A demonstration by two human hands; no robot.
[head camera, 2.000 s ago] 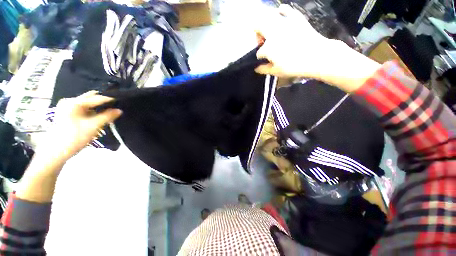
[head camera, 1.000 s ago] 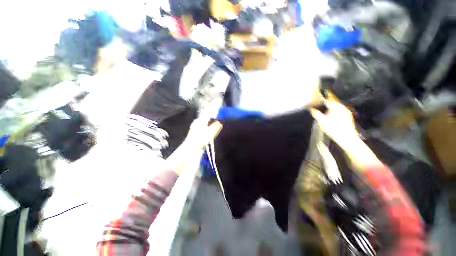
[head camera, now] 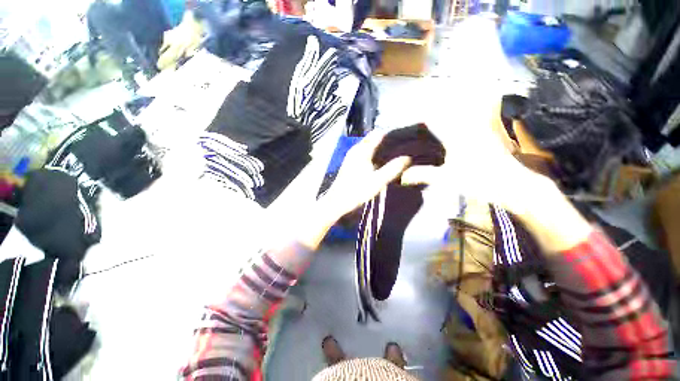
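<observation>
Black track pants with white side stripes (head camera: 399,231) hang gathered together in front of me, over the floor gap beside the white table. My left hand (head camera: 365,175) grips them near the top, its fingers on the upper fold. My right hand (head camera: 485,167) is at the upper right edge of the pants, badly washed out by glare, so its hold is hard to see. The waistband and the lower layers are not clearly visible.
Folded pants stacks (head camera: 257,141) lie on the white table (head camera: 179,283). Loose black garments (head camera: 56,212) lie at far left. A carton (head camera: 403,48) and blue bin (head camera: 533,33) stand ahead. Brown bags (head camera: 470,283) and striped pants (head camera: 552,335) are at right.
The pants were stretched wide between both hands and now hang narrow and gathered. My hands have come closer together. The view has turned, showing more of the table and stacks.
</observation>
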